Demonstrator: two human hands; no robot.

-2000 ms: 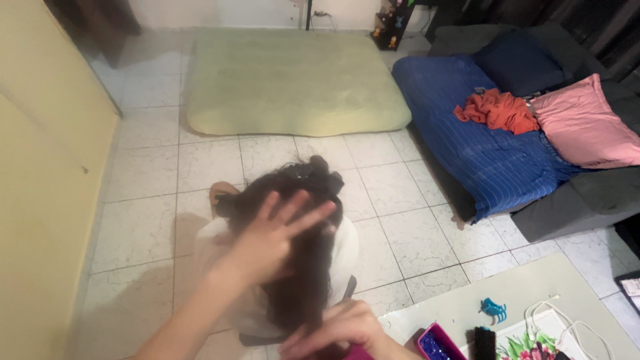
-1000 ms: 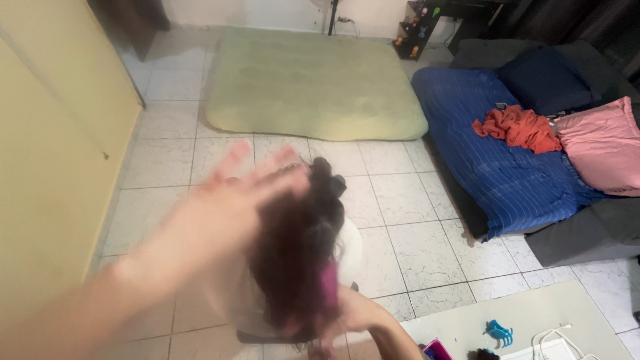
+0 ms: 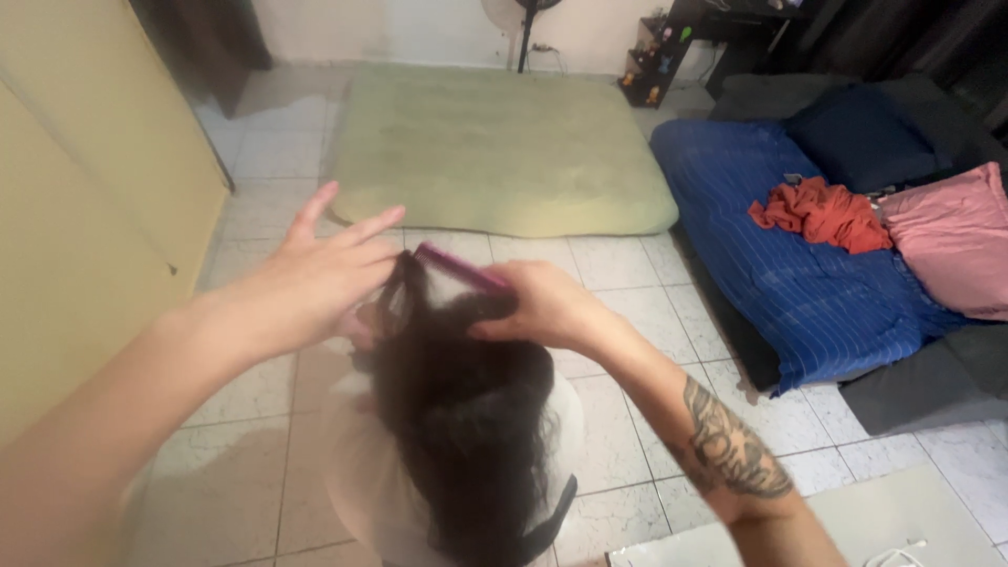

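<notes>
A person with long dark hair (image 3: 465, 409) and a white top (image 3: 354, 465) sits below me, seen from above and behind. My left hand (image 3: 339, 272) holds a lifted lock of hair near the front of the head, with some fingers spread. My right hand (image 3: 539, 303) grips a purple comb (image 3: 461, 268), whose far end meets that lock. Both hands are at the top of the head. The rest of the hair hangs down the person's back.
A green-covered mattress (image 3: 504, 150) lies on the tiled floor beyond the person. At right stands a sofa with a blue striped cover (image 3: 732, 205), a red cloth (image 3: 827, 213) and a pink pillow (image 3: 953, 244). A pale tabletop (image 3: 874, 512) is at lower right, a yellow panel (image 3: 102, 181) at left.
My right hand, low by the hair's lower part before, is now up at the top of the head with the comb. My left hand has gone from moving above the hair to holding a lock.
</notes>
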